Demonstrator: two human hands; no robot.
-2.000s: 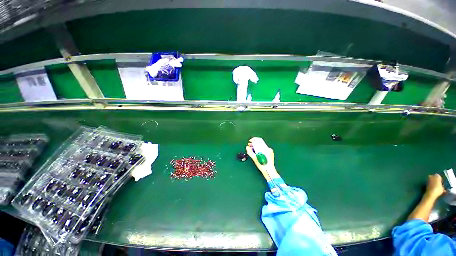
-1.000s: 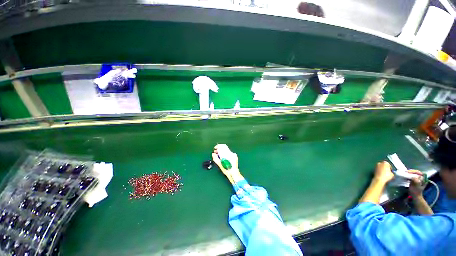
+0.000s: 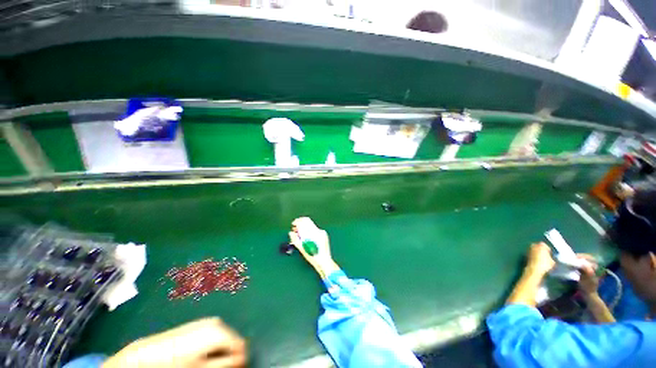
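Observation:
My right hand (image 3: pixel 312 243) rests on the green bench, closed around a white tool with a green end fitting. A small black unit (image 3: pixel 287 249) lies on the bench just left of its fingers; whether they touch it I cannot tell. My left hand (image 3: pixel 188 346) is blurred at the bottom left, raised in front of the red parts, fingers curled; whether it holds anything I cannot tell. The small red parts (image 3: pixel 207 277) lie in a loose spread pile. A clear blister tray (image 3: pixel 61 287) with black units is at left, cut off by the edge.
A crumpled white wipe (image 3: pixel 128 274) lies beside the tray. Another black unit (image 3: pixel 388 206) lies farther back. Behind are a metal rail (image 3: pixel 216 170), a blue bin (image 3: pixel 152 122) and a white-wrapped holder (image 3: pixel 283 140). A co-worker in a blue smock (image 3: pixel 561 341) works at right with white material.
The view has turned right, so the bench things shift left and the co-worker shows more. My left hand has come in at the bottom left. My right hand still holds the tool beside the black unit.

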